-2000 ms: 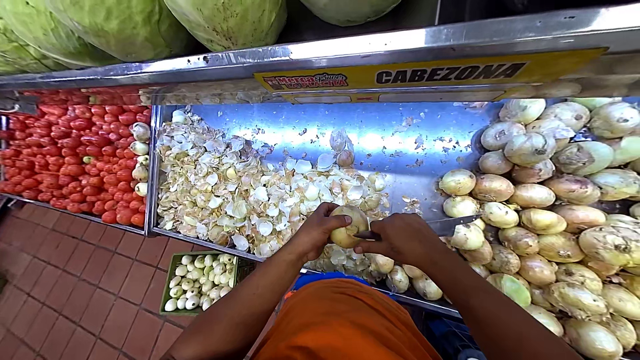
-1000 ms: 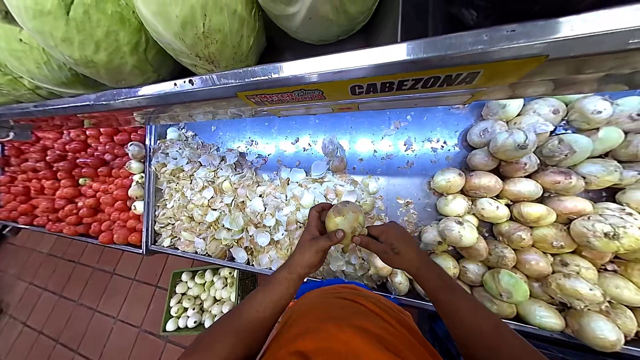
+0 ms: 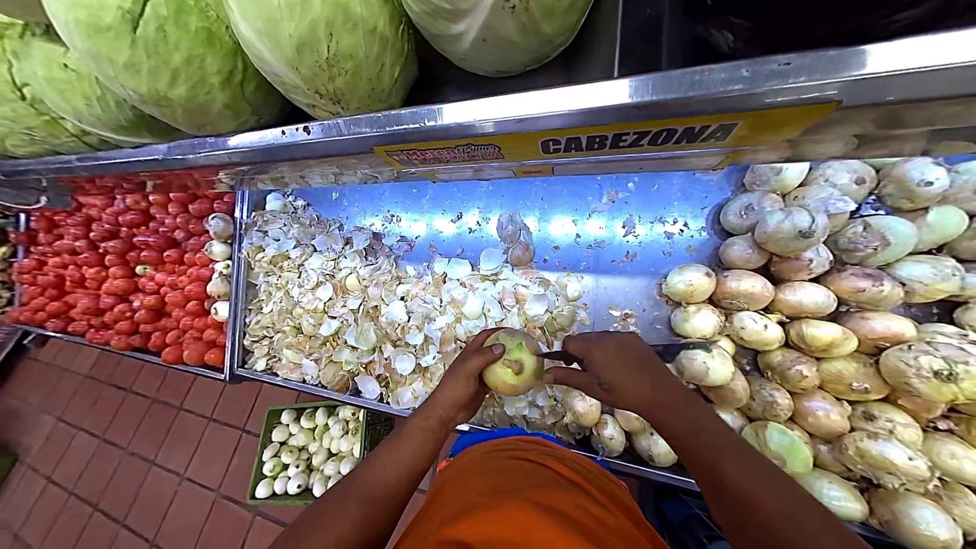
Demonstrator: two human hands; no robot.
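My left hand (image 3: 467, 381) is closed around a round, pale yellow-green onion (image 3: 512, 361), its stem end facing up. From the right, my right hand (image 3: 610, 367) grips a small dark blade, probably a knife (image 3: 555, 355), whose tip touches the onion's side. Below and beyond both hands, a heap of loose onion skins (image 3: 396, 313) covers part of the metal display bin. Many onions (image 3: 808, 335) are piled to the right of my right hand. The knife's handle is hidden in my fingers.
Red tomatoes (image 3: 122, 267) fill the bin at the left. A green crate (image 3: 263, 457) of small white onions stands on the tiled floor (image 3: 152, 450). Cabbages (image 3: 328, 53) lie on the upper shelf, behind a metal rail (image 3: 518, 114) with a yellow sign (image 3: 610, 143) below it.
The onion has turned in my left hand, so that its stem end now shows. The dark blade, not discernible one second ago, now shows against the onion's right side.
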